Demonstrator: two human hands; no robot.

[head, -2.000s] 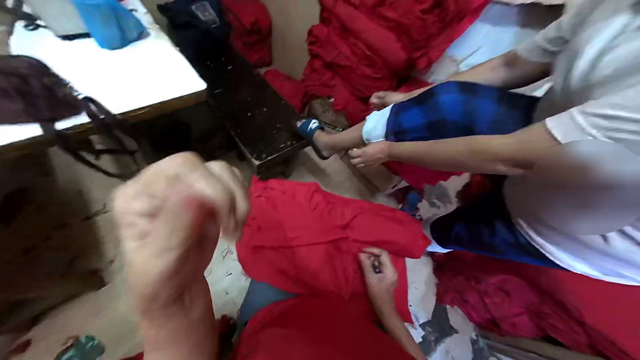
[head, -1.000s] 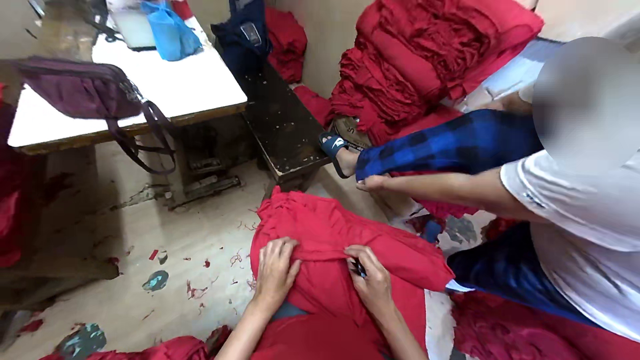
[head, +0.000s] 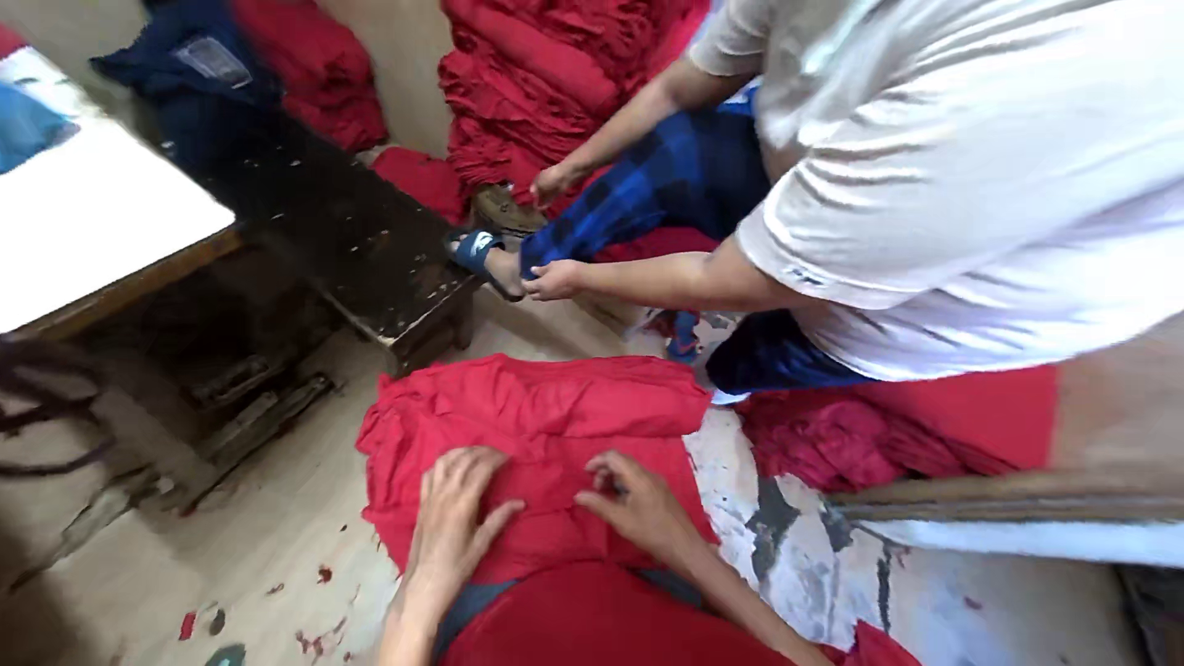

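Observation:
A piece of red fabric lies spread across my lap, with a folded part along its far side. My left hand rests on the fabric's near left part, palm down, fingers spread. To the right, my right hand is over the same fabric with its fingers curled around a small dark object, which is mostly hidden; I cannot tell what it is. A gap of red fabric lies between both hands.
Another person stands at the right, one sandalled foot on a dark wooden bench, a hand at the trouser cuff. A white-topped table is at the left. Red fabric heaps lie behind; scraps litter the floor.
My left hand, raised at the left two seconds ago, came down onto the red fabric. The fabric now lies flatter and wider over my lap. The other person leans further in.

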